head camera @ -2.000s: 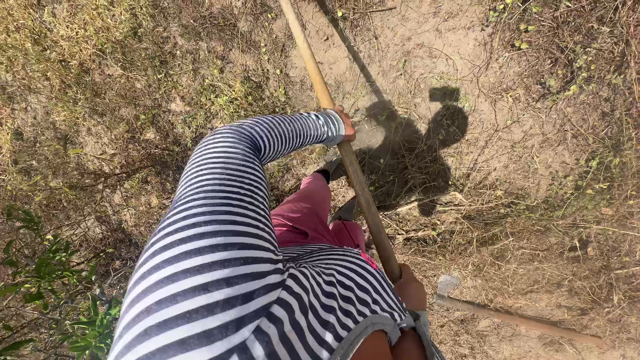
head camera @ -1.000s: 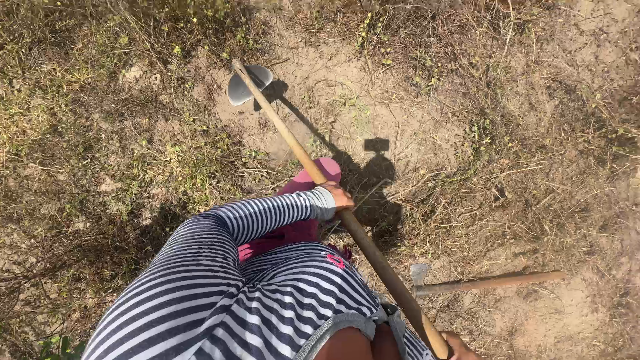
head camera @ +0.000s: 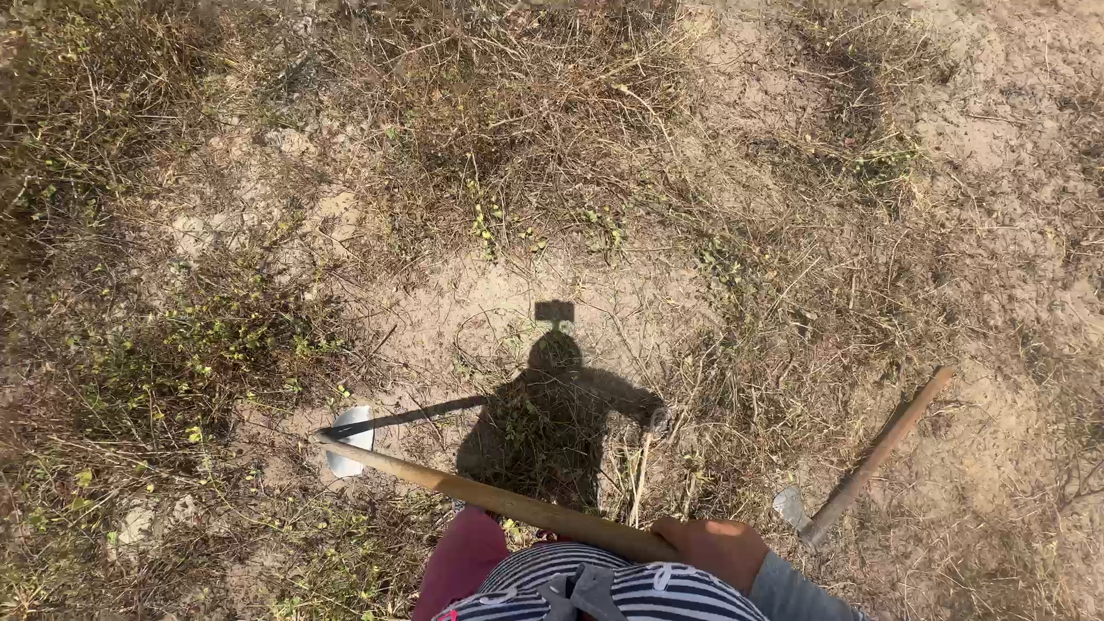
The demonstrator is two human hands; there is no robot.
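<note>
A hoe with a long wooden handle (head camera: 517,507) lies across the front of my body, its rounded metal blade (head camera: 349,442) on the ground at the left. My right hand (head camera: 720,548) is closed around the handle's near end, at the bottom right of centre. My left hand is out of view. A second, shorter tool with a wooden handle (head camera: 888,448) and a small metal blade (head camera: 790,509) lies on the soil to the right of my right hand.
Dry weeds and grass (head camera: 552,112) cover much of the ground, with greener plants (head camera: 233,345) at the left. Bare sandy soil (head camera: 423,319) shows around my shadow. My pink-clad leg (head camera: 466,552) is at the bottom.
The left hand, on the middle of the handle before, has gone out of view. The hoe now lies more nearly crosswise. The view has turned strongly.
</note>
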